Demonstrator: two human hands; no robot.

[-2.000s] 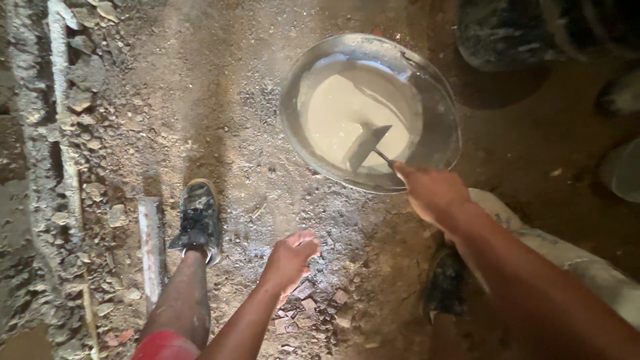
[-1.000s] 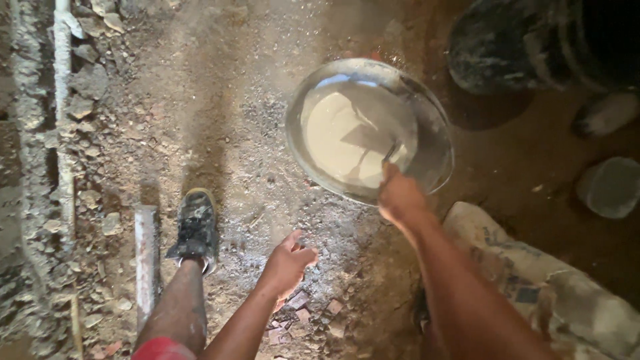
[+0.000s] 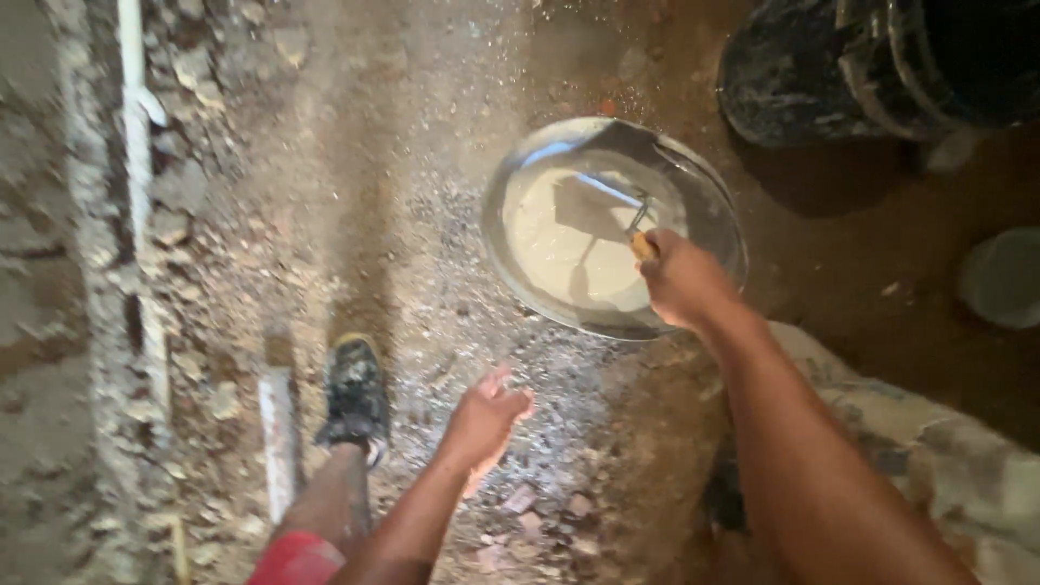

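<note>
My right hand (image 3: 678, 280) grips the wooden handle of a trowel (image 3: 639, 227) over the right part of a round metal basin (image 3: 512, 280). Pale, wet plaster-like mix (image 3: 540, 244) lies in the basin, with shadows across it. The trowel's blade is hard to make out; a thin bright edge shows above the mix. Below and left of the basin, my left hand (image 3: 487, 418) hangs over the gritty ground, fingers partly curled, holding nothing.
A dark bucket (image 3: 800, 77) lies at the upper right, a pale round container (image 3: 1003, 276) below it. A stained sack (image 3: 910, 431) is at lower right. Rubble and a white pipe (image 3: 134, 154) run along the left, near a metal bar (image 3: 278, 439) and my shoe (image 3: 355, 390).
The trowel's blade, seen broadside over the mix two seconds ago, is now turned nearly edge-on. My right hand stays at the basin's right side; my left hand has barely moved.
</note>
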